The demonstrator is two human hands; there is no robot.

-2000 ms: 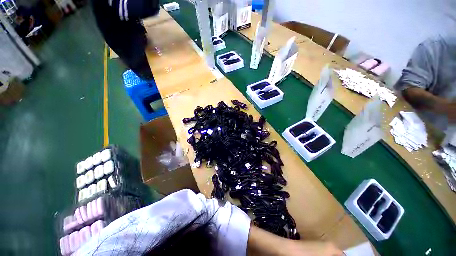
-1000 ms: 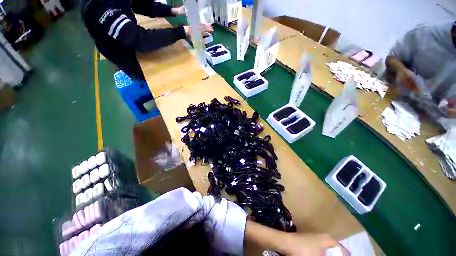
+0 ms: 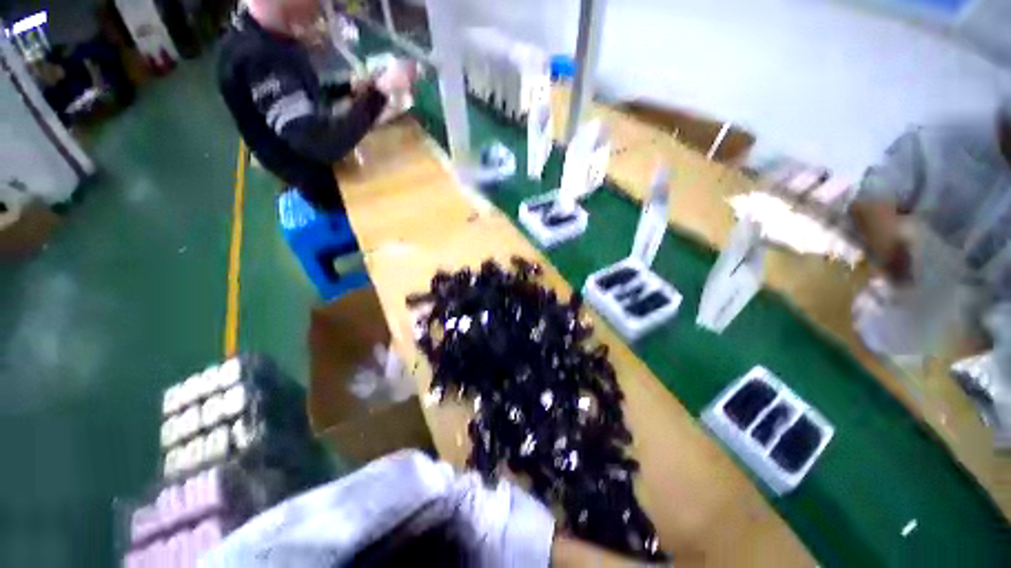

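A large tangled heap of black USB charging cables (image 3: 527, 383) lies on the cardboard-covered bench, its silvery plugs glinting. My left sleeve and a bit of forearm cross the bottom of the picture beside the heap's near end. My left hand is cut off below the edge, and my right hand is not in view. The nearest open white box (image 3: 767, 429), with black rounded devices inside, stands on the green belt right of the heap. Another open box (image 3: 632, 297) stands farther up the belt. The picture is blurred.
White panels (image 3: 732, 277) stand upright along the belt. A person in dark clothes (image 3: 299, 111) is at the bench's far left, by a blue stool (image 3: 319, 246). Another person (image 3: 937, 211) is across the belt. An open carton (image 3: 360, 383) and wrapped trays (image 3: 205, 416) are on the floor.
My left hand and the white sheet by it have left the picture at the bottom. The nearest box has shifted up and left in view. The dark-clothed person's hands have drawn back from the belt.
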